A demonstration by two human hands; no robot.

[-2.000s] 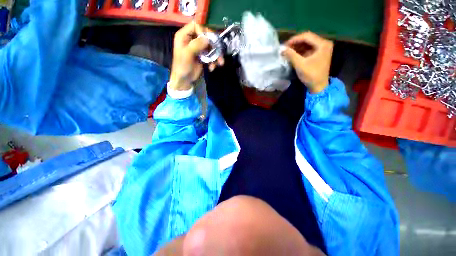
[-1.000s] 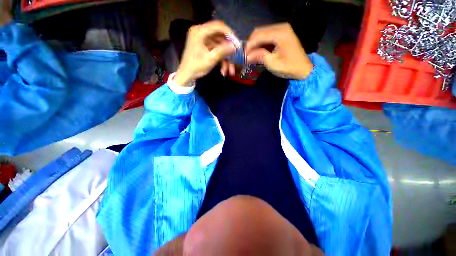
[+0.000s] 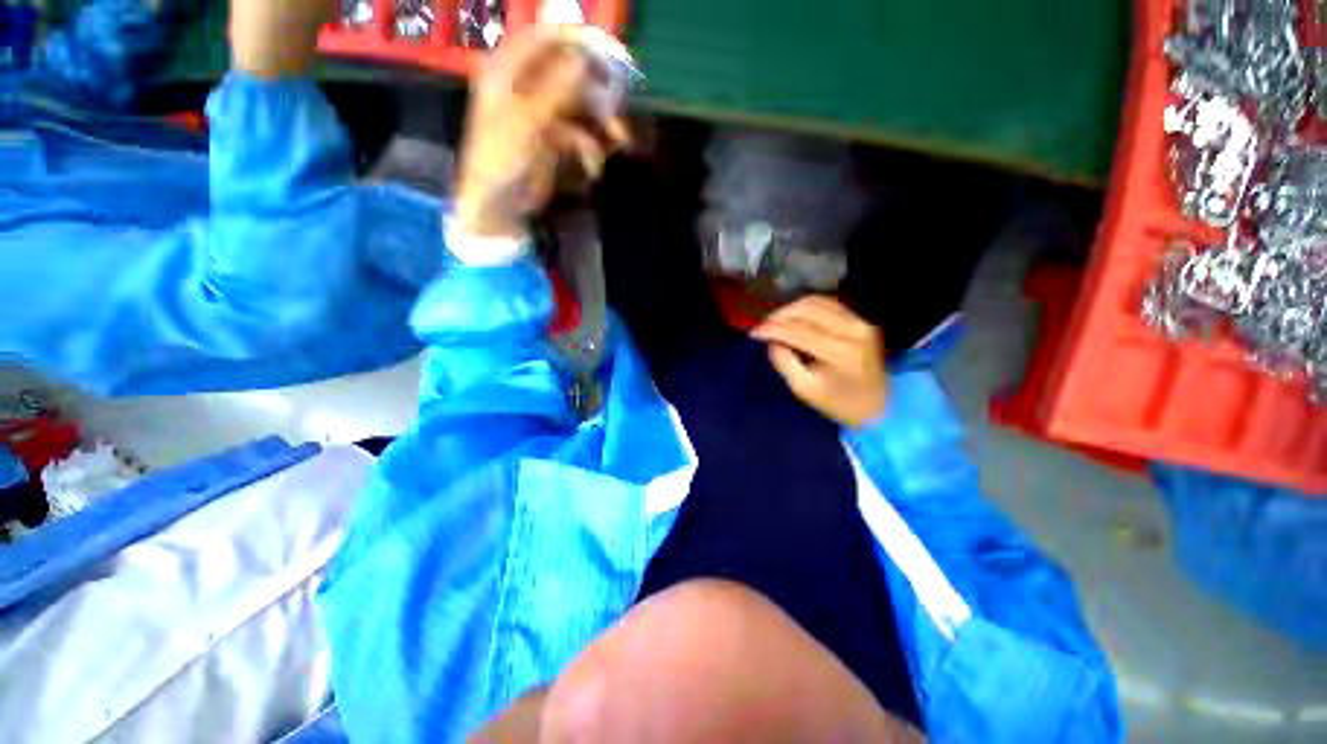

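My left hand (image 3: 524,131) is raised at the bench's near edge, beside the tray at top left. Its fingers are shut on a small shiny metal part (image 3: 607,70), which is blurred. My right hand (image 3: 833,356) is low over my lap, with its fingers bent and nothing visible in it. A pale crumpled piece (image 3: 750,247) shows below the bench edge, between the two hands; I cannot tell if it is cloth or wrap.
A red-orange tray with shiny parts in pockets (image 3: 415,53) is at top left. Another red-orange tray (image 3: 1164,378) at right holds a tangled heap of metal parts (image 3: 1237,189). The green bench top (image 3: 873,66) lies between them. A coworker's blue sleeve (image 3: 284,189) is at left.
My hands were together on the metal part and have parted. My left hand has moved up and left with it. My right hand has dropped towards my lap. More of the green bench shows.
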